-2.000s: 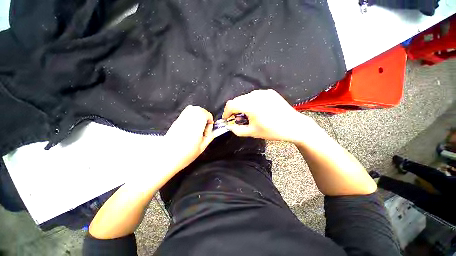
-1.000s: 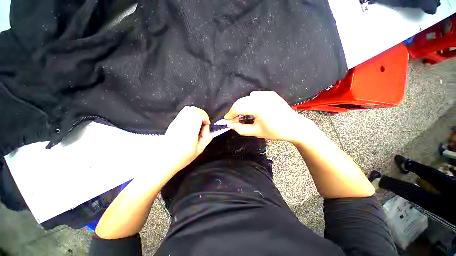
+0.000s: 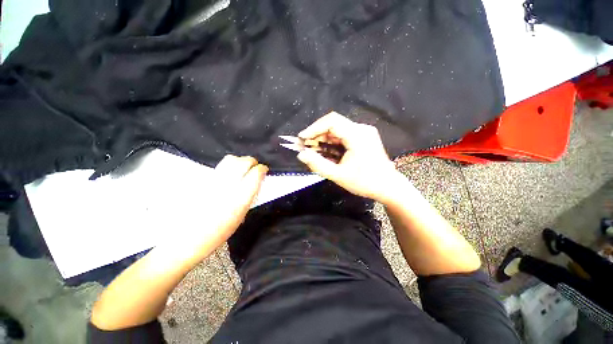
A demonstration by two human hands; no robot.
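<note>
A black jacket [image 3: 282,87] specked with pale lint lies spread in front of me. Its front zipper [image 3: 289,174] runs along the near edge. My left hand [image 3: 235,181] grips the jacket's near edge at the zipper between thumb and fingers. My right hand [image 3: 349,151] holds dark thread snips [image 3: 326,148] just right of my left hand, over the cloth. The two pale metallic tips of the snips point left and are slightly apart. Whether a thread is between them is too small to tell.
The white table [image 3: 101,222] shows under the jacket. A red plastic stool [image 3: 534,127] stands at the right. Another dark garment [image 3: 578,20] lies at the top right. A person's legs [image 3: 571,259] show at the lower right over the speckled floor [image 3: 443,195].
My right hand has moved off the zipper edge, and the snip blades now show clearly. My left hand has shifted slightly left and down. The zipper edge between the hands lies straighter.
</note>
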